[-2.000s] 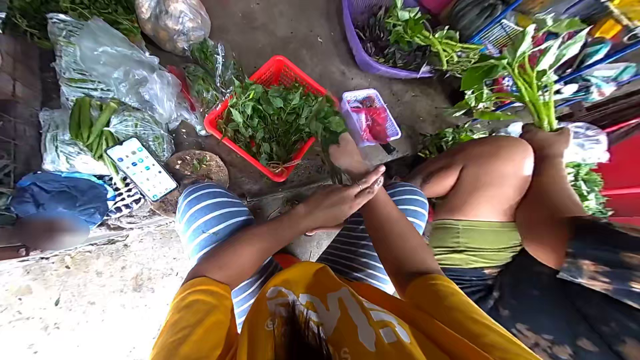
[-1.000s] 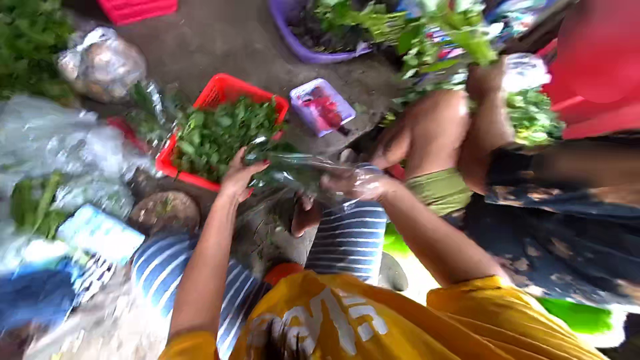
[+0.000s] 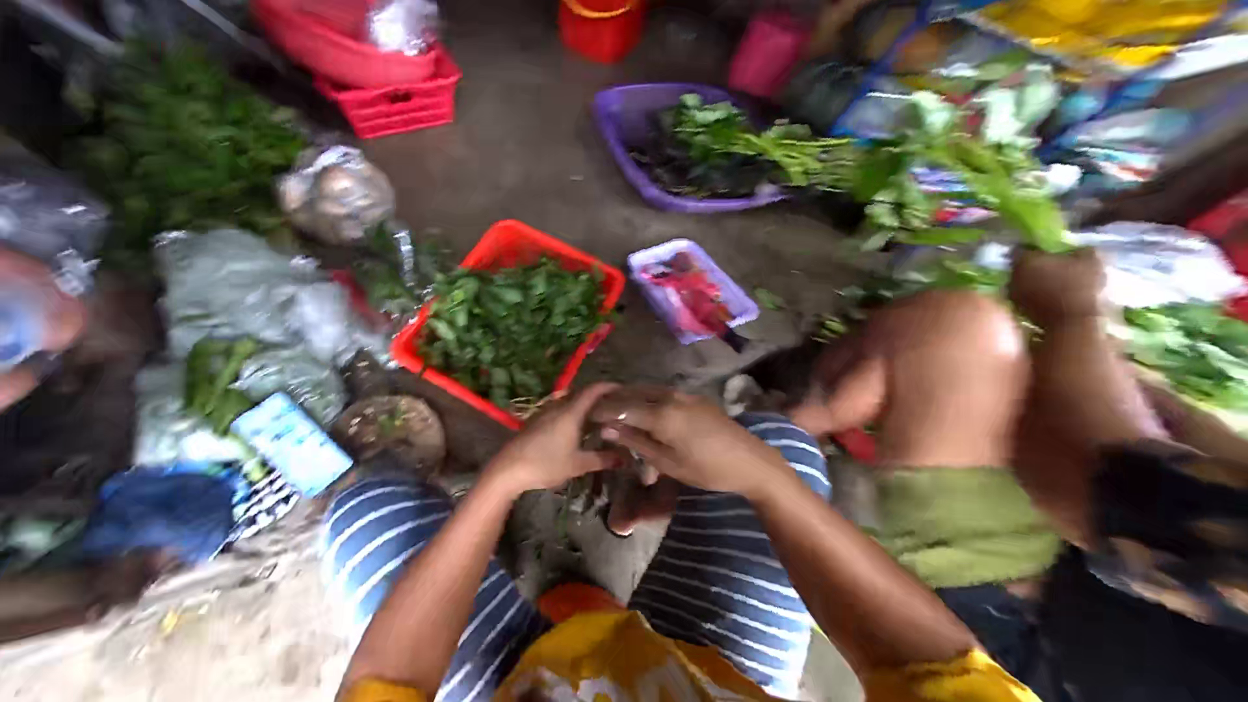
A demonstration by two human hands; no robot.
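My left hand (image 3: 561, 444) and my right hand (image 3: 687, 439) meet above my knees, fingers curled toward each other. Whether something small lies between them is hidden and blurred. Just beyond my left hand is a red plastic basket (image 3: 507, 237) filled with leafy greens (image 3: 512, 327). A small lilac plastic basket (image 3: 746, 310) holding a red packet (image 3: 690, 292) stands right of it. On the left, a phone (image 3: 292, 444) lies by plastic bags (image 3: 249, 292) and green pods (image 3: 216, 385). A round wooden block (image 3: 392, 429) sits near my left knee.
To the right, a seated person's hand (image 3: 1058, 283) grips a leafy bunch (image 3: 975, 166), beside a bare knee (image 3: 936, 361). A purple basin (image 3: 624, 146) with greens stands beyond. Farther back are a pink crate (image 3: 395, 107) and a red bucket (image 3: 603, 29).
My hands, apart with clear plastic stretched between them a second ago, have come together. The stretched plastic no longer shows. The view has shifted.
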